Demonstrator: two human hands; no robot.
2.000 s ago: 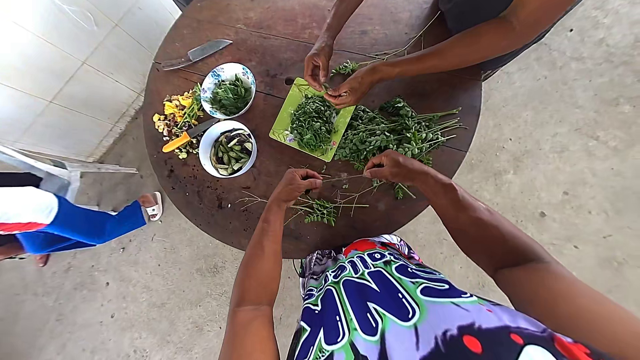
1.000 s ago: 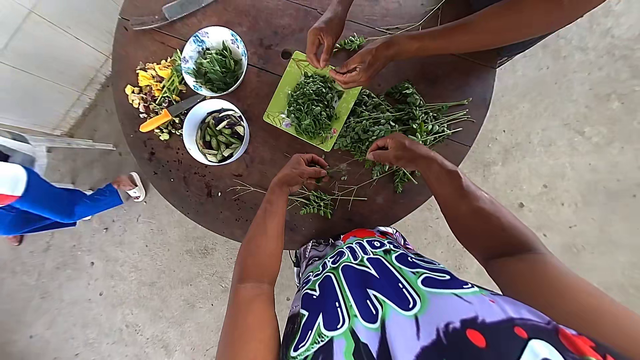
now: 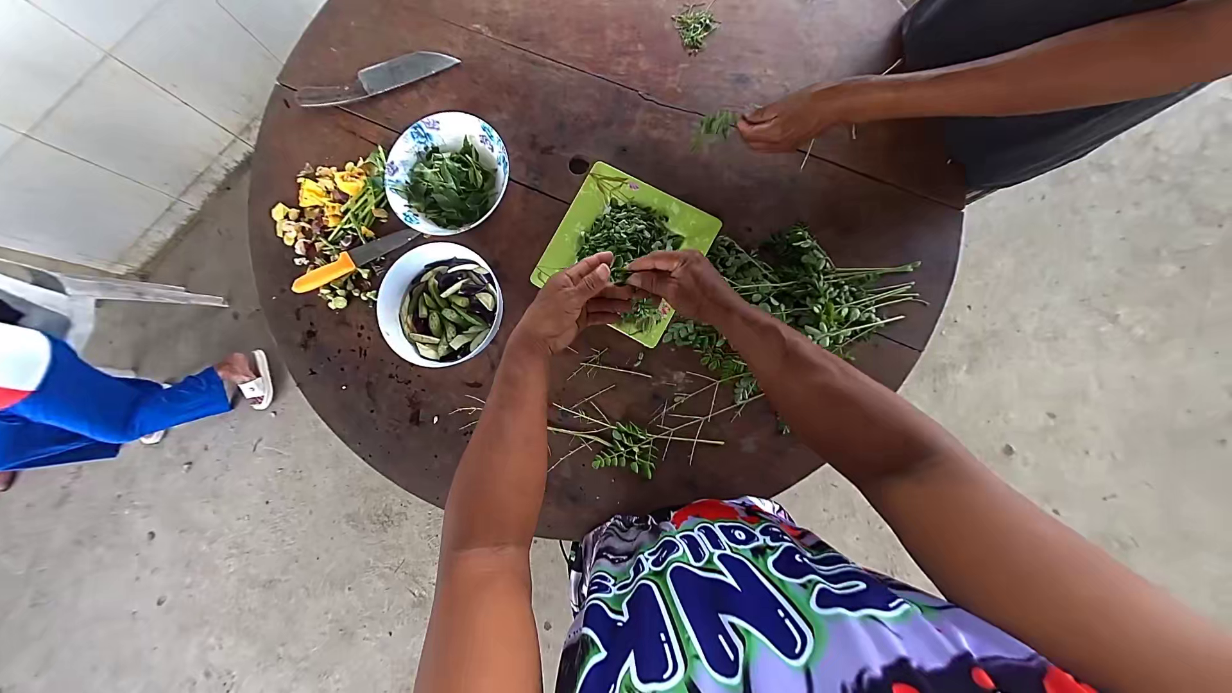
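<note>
My left hand [image 3: 570, 306] and my right hand [image 3: 681, 281] meet over the near part of a green cutting board [image 3: 695, 227], fingertips pinched on a small leafy sprig. On the board lies a heap of stripped green leaves [image 3: 626, 231]. Right of the board spreads a pile of leafy stems [image 3: 808, 289], partly behind my right forearm. Bare stalks [image 3: 683, 438] and a small leafy sprig [image 3: 628, 449] lie on the table nearer my body.
On the round wooden table [image 3: 549, 115] stand a bowl of leaves [image 3: 450, 183] and a bowl of cut eggplant [image 3: 448, 308]. Left are an orange-handled knife [image 3: 351, 262], a cleaver [image 3: 385, 77] and yellow flower scraps [image 3: 327, 207]. A co-worker's hand [image 3: 791, 117] holds a sprig; another person's leg [image 3: 183, 399] shows left.
Both my hands have moved from the stalks near the table's front edge to over the cutting board. The co-worker's hands have left the board; one now holds a sprig farther right.
</note>
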